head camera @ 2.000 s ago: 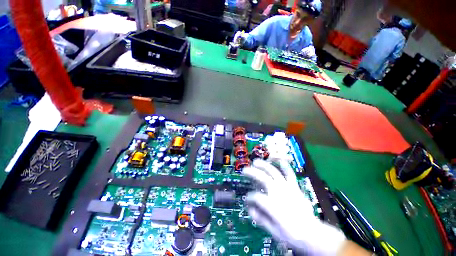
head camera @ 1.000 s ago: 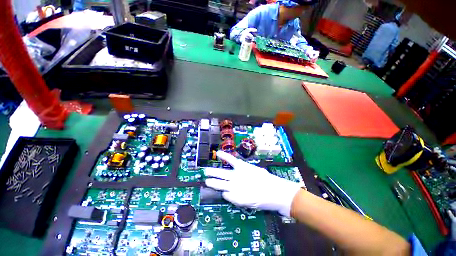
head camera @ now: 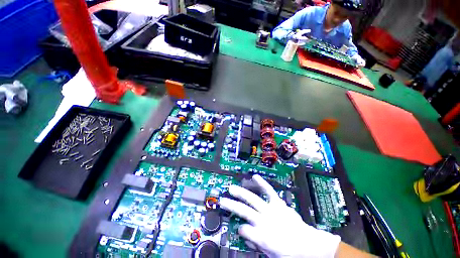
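A large green circuit board [head camera: 207,177] lies component side up in a black fixture frame [head camera: 116,189]. My gloved right hand [head camera: 277,221] is over the lower middle of the board, right of the dark round capacitors [head camera: 211,220]. Its fingers are spread and hold nothing. Whether the fingertips touch the board I cannot tell. Copper-red ring coils [head camera: 268,140] stand in a row beyond the hand, left of white blocks [head camera: 306,143]. A small green board [head camera: 327,199] shows at the fixture's right. My left hand is not in view.
A black tray [head camera: 60,176] of loose screws lies left. Behind are a red-wrapped post [head camera: 88,50] and black bins [head camera: 171,70]. Black, yellow-tipped tools [head camera: 378,227] and a yellow-and-black tool [head camera: 439,181] lie right. A crumpled whitish thing [head camera: 13,97] is far left. A person [head camera: 323,30] works opposite.
My right hand has moved from the coils and centre blocks towards the near part of the board, beside the capacitors. The view has shifted, so more of the left side shows.
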